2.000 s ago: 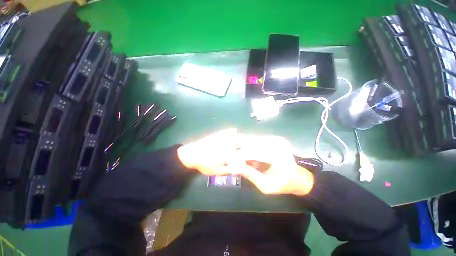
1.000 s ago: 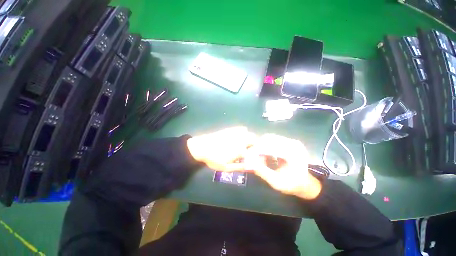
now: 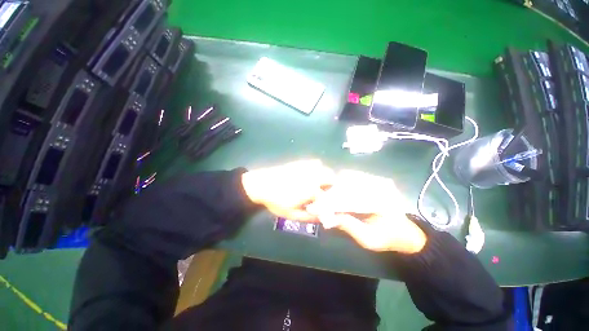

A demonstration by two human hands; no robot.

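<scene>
My left hand and my right hand meet over the bench, both strongly overexposed. Their fingertips are together around something small and pale that glare hides, so I cannot tell what it is. A flat dark electronic unit with a purple sheen and white print lies on the mat just below my left hand, partly covered by it.
Black component trays stand in stacks left and right. Black leads lie at left, a pale phone at top centre. Dark phone-like devices, a white adapter, its cable and a clear cup stand right.
The view has shifted, so the bench things sit differently in the picture. The dark reddish item seen earlier between my hands no longer shows; my fingers are closer together.
</scene>
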